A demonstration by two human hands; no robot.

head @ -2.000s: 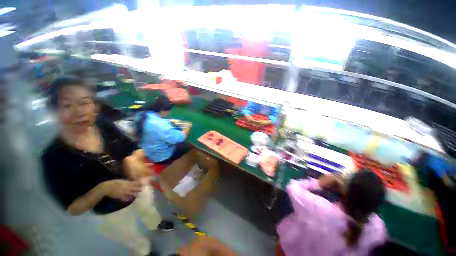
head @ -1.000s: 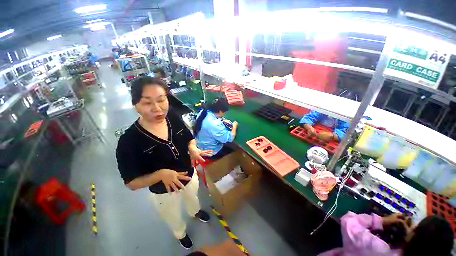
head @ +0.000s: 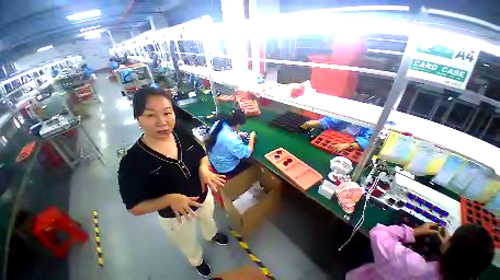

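Observation:
Neither of my hands is clearly in view. Nearest in front stands a person in a black top (head: pixel 164 172) and pale trousers, facing me with both hands raised at the waist. Beside them on the floor is an open cardboard carton (head: pixel 263 216) with white wrapping inside. A long red-orange tray (head: pixel 304 174) with a few dark round pieces in its far end lies on the green bench (head: pixel 263 142). A brown shape (head: pixel 246 274) is cut off by the bottom edge; I cannot tell what it is.
A pink-clad worker (head: pixel 392 251) sits lower right by a white fixture (head: pixel 433 199) with blue-purple pieces. Blue-clad workers (head: pixel 229 149) sit along the bench. A red stool (head: pixel 57 231) stands left. Yellow-black tape (head: pixel 249 252) marks the floor. A metal-framed trolley (head: pixel 71 139) stands farther back.
The view has swung toward the aisle since the earliest frame and is sharper. Since a second ago, the standing person's hands have shifted slightly, and a worker's hand across the bench reaches toward the black tray.

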